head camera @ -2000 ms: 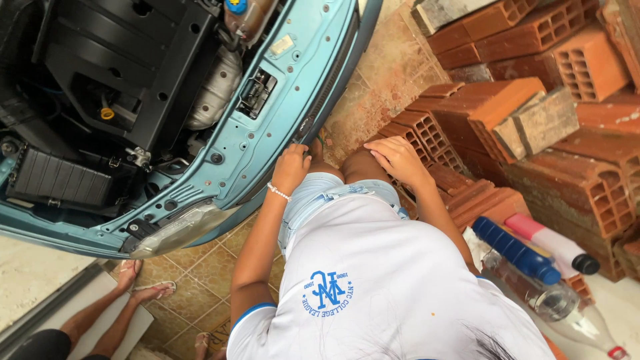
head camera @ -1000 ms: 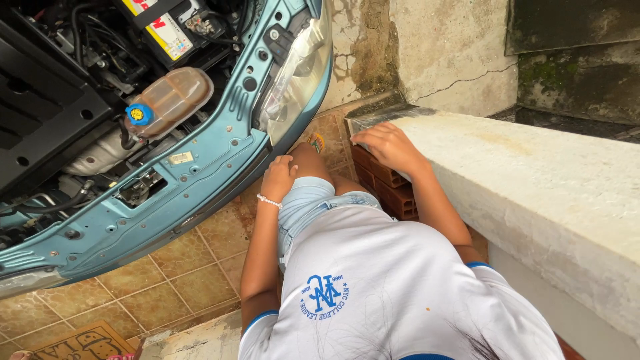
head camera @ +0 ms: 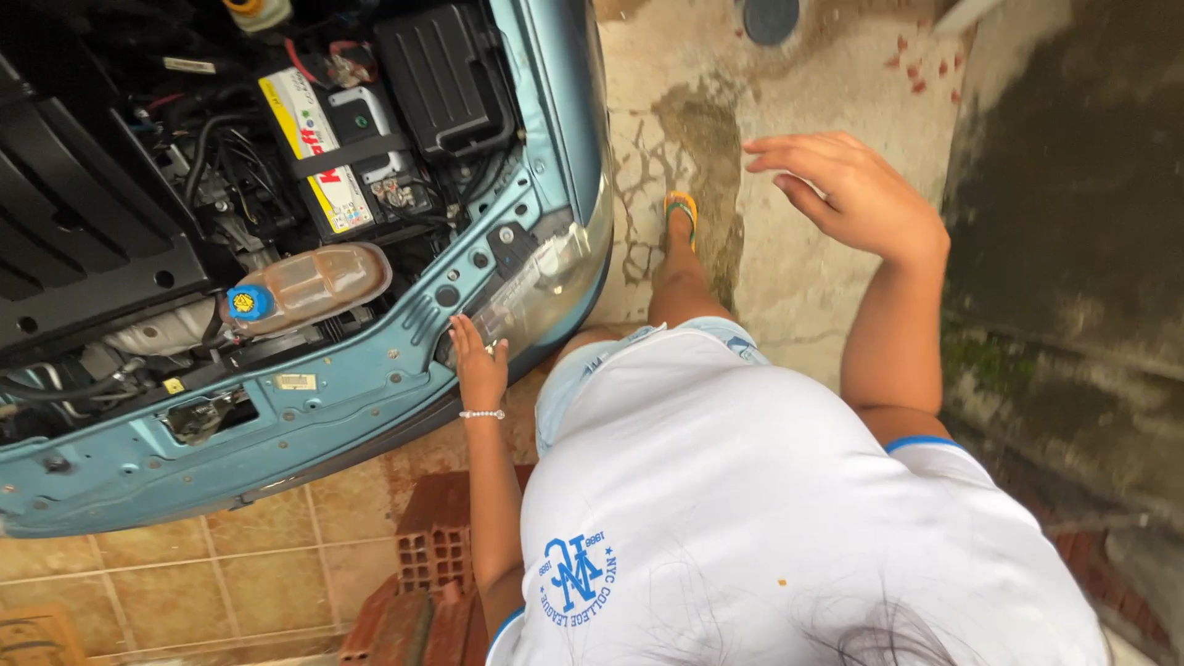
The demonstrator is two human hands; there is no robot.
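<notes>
My left hand rests at the inner edge of the headlight, on the front panel of a blue car, with a beaded bracelet at the wrist. My right hand is raised over the concrete floor, fingers bent and apart, nothing in it. In the engine bay, a car battery sits under a black strap beside a black plastic box. Nearer my left hand lies a brownish coolant reservoir with a blue cap. A black engine cover fills the left side.
Hollow clay bricks are stacked behind my left arm, on tiled floor. Cracked concrete runs along the car's side, with a round dark cover farther off. A stained, mossy wall stands at the right.
The view has swung round the car's front corner; the battery and black box are now in full view. My right hand has left the top of the white ledge and is in the air.
</notes>
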